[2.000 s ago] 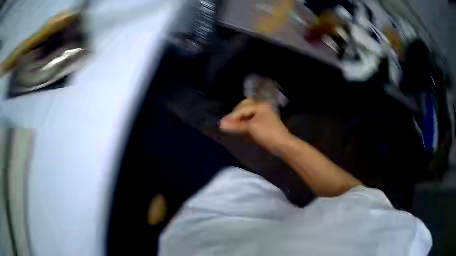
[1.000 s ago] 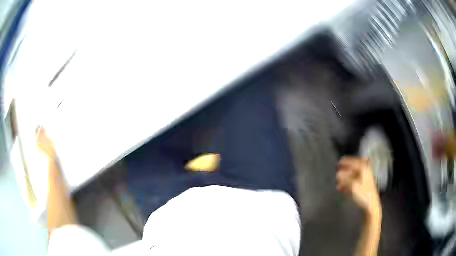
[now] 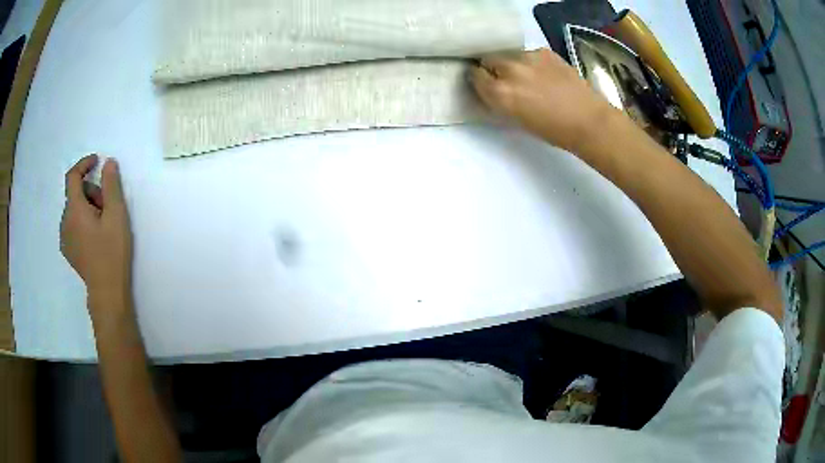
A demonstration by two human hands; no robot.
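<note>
A beige woven fabric panel [image 3: 317,101] lies at the far middle of the white table, with a folded layer along its near part. My right hand [image 3: 543,99] is at the panel's right end, fingers curled onto the cloth at the fold; the fingertips are partly hidden. My left hand [image 3: 98,222] is over the table at the left, away from the fabric, with a small white thing [image 3: 97,172] between thumb and fingers. What it is cannot be told.
A steam iron [image 3: 624,77] with a yellow-brown handle stands at the right, beside a black pad [image 3: 574,14]. Blue hoses [image 3: 764,176] run behind it. A brown strip [image 3: 20,108] runs along the left edge. A blurred grey spot [image 3: 288,244] shows on the white table cover [image 3: 380,235].
The view has turned from the dark space beside the table to the tabletop. My right hand has come from there onto the fabric. My left hand remains over the table at the left.
</note>
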